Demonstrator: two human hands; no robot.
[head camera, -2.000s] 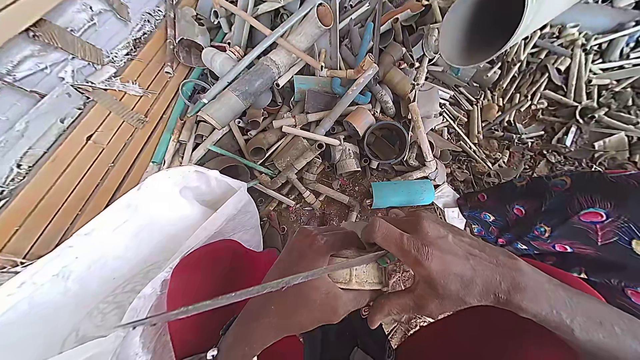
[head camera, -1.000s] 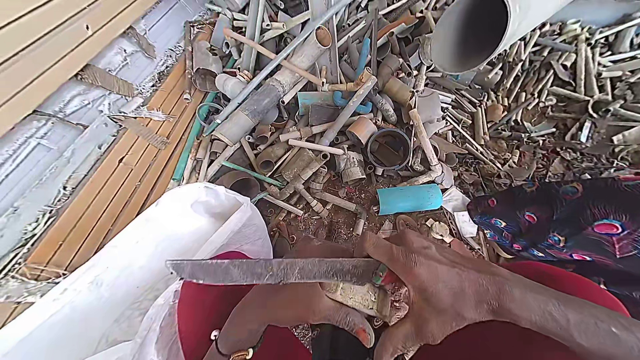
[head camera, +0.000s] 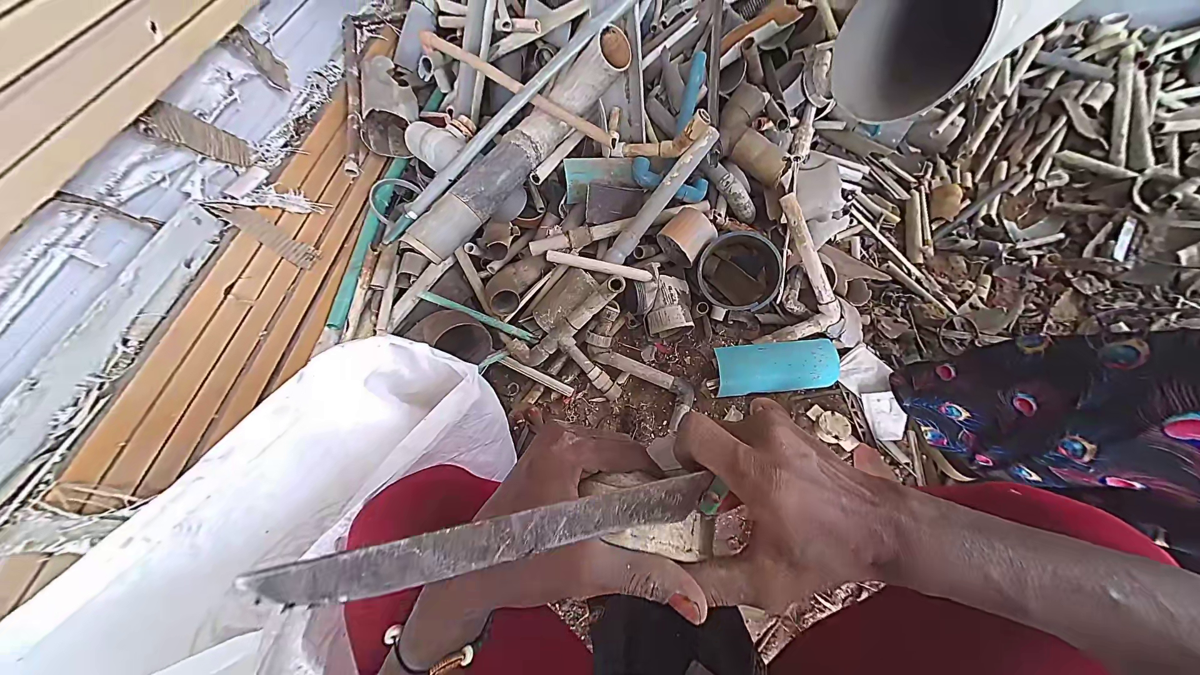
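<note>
A long metal blade (head camera: 478, 539) with a worn, stained face extends left from my right hand (head camera: 797, 497). A bit of green shows at its base; the handle is mostly hidden in my fingers. My left hand (head camera: 581, 553) grips a dirty, pale pipe fitting (head camera: 666, 539) from the left, thumb underneath, and the blade crosses over it. The right hand's fingers also touch the fitting's right side. A turquoise half-pipe piece (head camera: 778, 367) lies on the ground just beyond my hands.
Mixed plastic pipes and fittings (head camera: 562, 225) are heaped ahead. A wide grey pipe (head camera: 919, 56) juts in at top right. A white sack (head camera: 375, 412) is at my left, with brown slatted panels (head camera: 234, 356) beyond it. Peacock-patterned cloth (head camera: 1050, 412) lies at right.
The blade has turned between frames: its broad face now shows more than two seconds ago, and its tip points down-left again after lying nearly level one second ago. Both hands stay around the fitting.
</note>
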